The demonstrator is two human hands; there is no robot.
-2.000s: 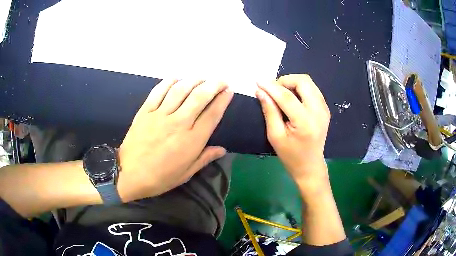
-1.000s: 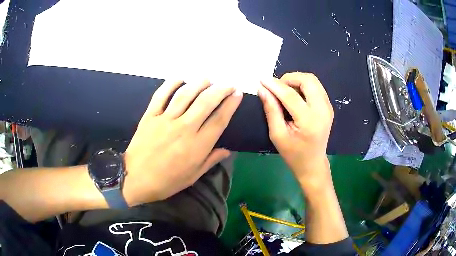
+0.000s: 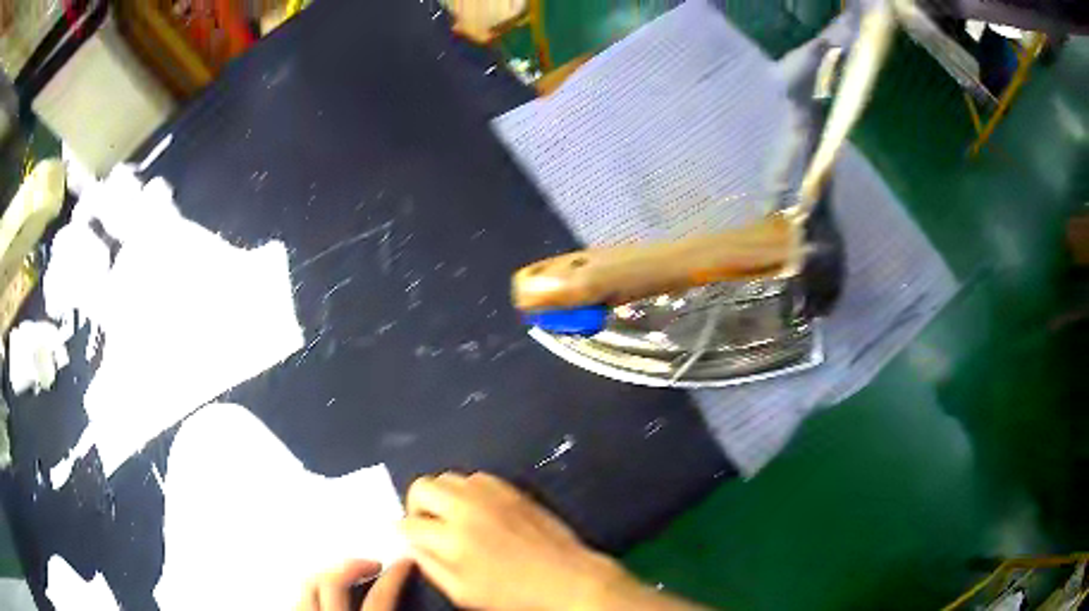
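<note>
A white sleeve panel [image 3: 269,507] lies on the black-covered table at the lower left, its lower part cut off by the picture's edge. My right hand [image 3: 508,547] is at the panel's right edge with its fingers bent and fingertips on the cloth. My left hand [image 3: 358,587] shows only as a few fingers at the bottom edge, beside the right fingertips; the rest is out of the picture. The fold under the fingers cannot be made out. The frame is somewhat blurred.
The steam iron [image 3: 717,322] rests on the striped cloth [image 3: 669,155] at the right table edge, its hose [image 3: 850,107] rising behind. A pile of white panels [image 3: 197,310] lies at the far left. Loose threads dot the black cover [image 3: 394,155]. Green floor [image 3: 836,501] shows beyond.
The view has swung to the right, so the iron is now central and the panel lower left. My left hand is now mostly out of the picture. My right fingertips are still at the panel's edge.
</note>
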